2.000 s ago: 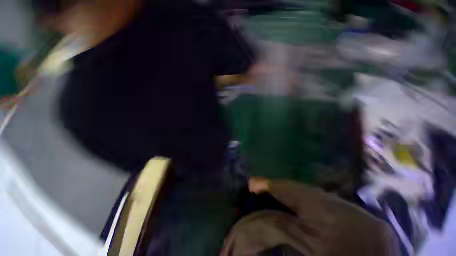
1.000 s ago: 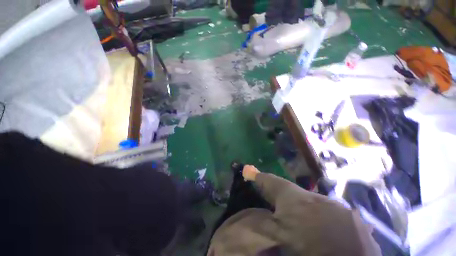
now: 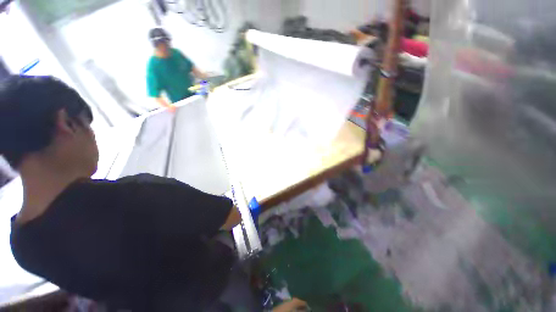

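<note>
Grey fabric lies flat on a long table at the left, with a dark line across it. A long pale rail runs along its near side, with a blue part near its end. A thick white roll stands beyond, its white sheet hanging onto the table. My right hand is small, blurred and cut off by the bottom edge; whether it holds anything cannot be told. My left hand is out of the picture.
A person in a black shirt stands close at left, an arm at the rail. A person in a green shirt is across the table. A reddish-brown post stands at the table's end. Scraps lie on the green floor. A blurred translucent sheet is at right.
The view has swung left and up from the floor and the right-hand table to the fabric table. My right hand now shows only at the bottom edge.
</note>
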